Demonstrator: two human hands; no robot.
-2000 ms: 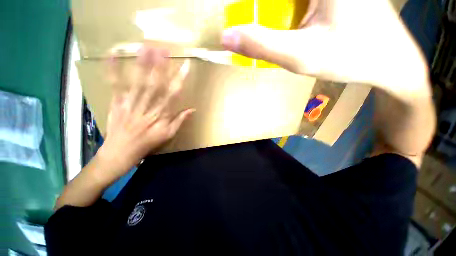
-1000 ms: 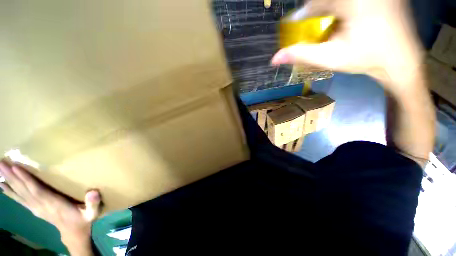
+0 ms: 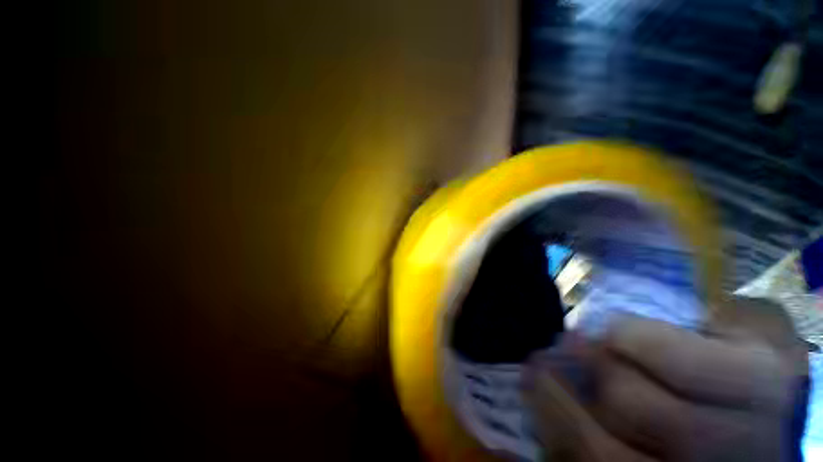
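Note:
The yellow tape roll (image 3: 424, 271) is very near the camera, its ring facing me, with a white printed core. My right hand (image 3: 668, 388) grips the roll at its lower right, fingers through the ring. A brown carton (image 3: 271, 117) fills the left side, dark and blurred, with the roll at or against its surface; I cannot tell if they touch. My left hand is not in view.
A dark surface under shiny stretch film (image 3: 632, 99) lies at the upper right, with a small pale yellowish piece (image 3: 778, 78) on it. A partly seen blue-purple object (image 3: 813, 263) is at the right edge.
The carton has come much closer and darkened the left side. My right hand has brought the tape roll down and close to the camera. My left hand has gone out of view.

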